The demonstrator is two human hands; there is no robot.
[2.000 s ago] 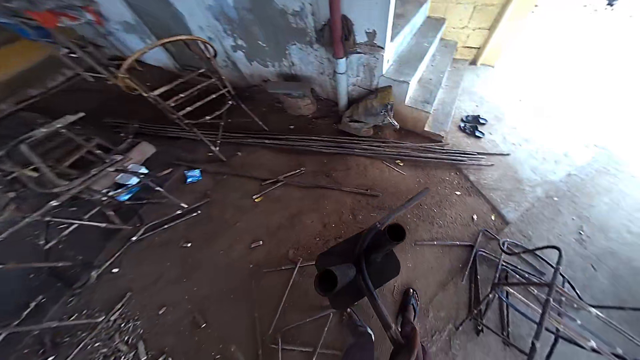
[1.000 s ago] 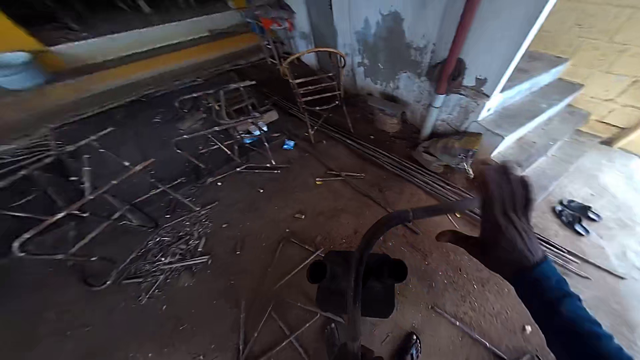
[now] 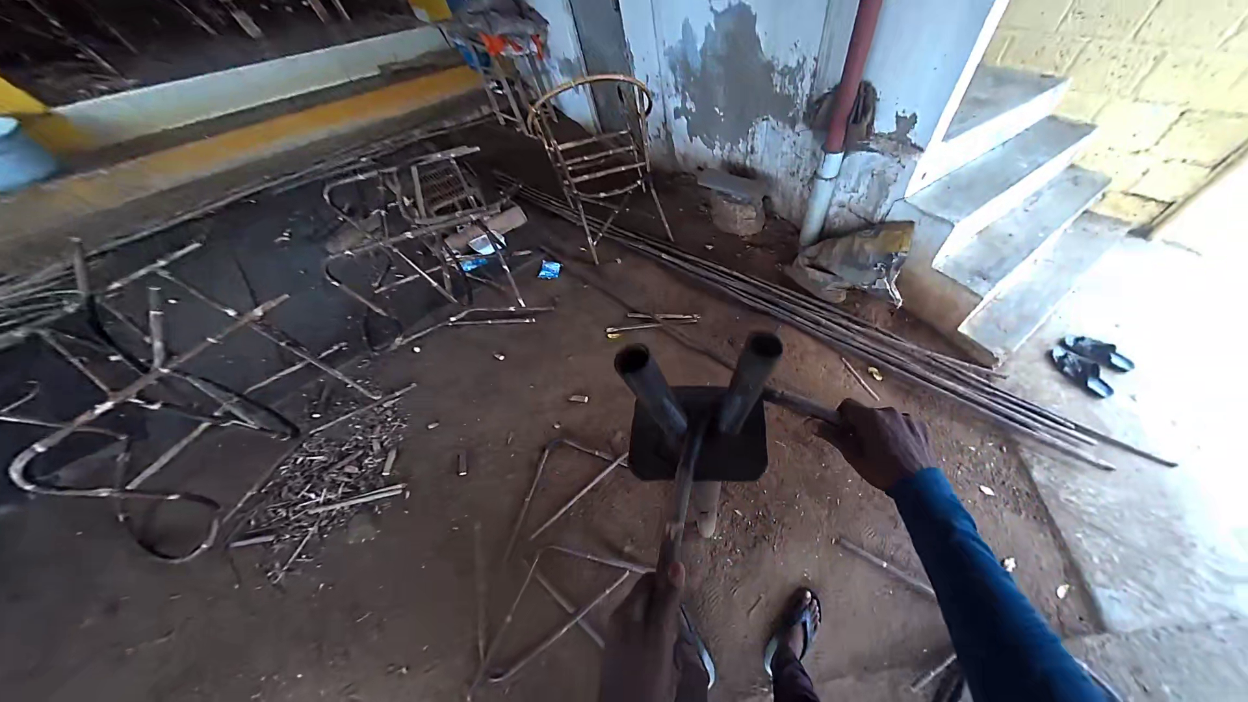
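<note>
Below me stands a dark metal bending stand with two upright pipe stubs on a flat plate. A cane rod passes between the stubs. My left hand, partly blurred at the bottom middle, grips its near end. To the right of the plate, my right hand is closed around the rod's far part, which comes out beside the right stub. How the rod bends behind the stubs is partly hidden.
Bent cane frames and a heap of cane offcuts lie at left. A cane chair frame stands near the wall. Long poles cross the floor towards the concrete steps. Sandals lie at right.
My right hand, open above the curved rod one second ago, has come down and left and now grips the rod. The rod's raised end has dropped beside the stand.
</note>
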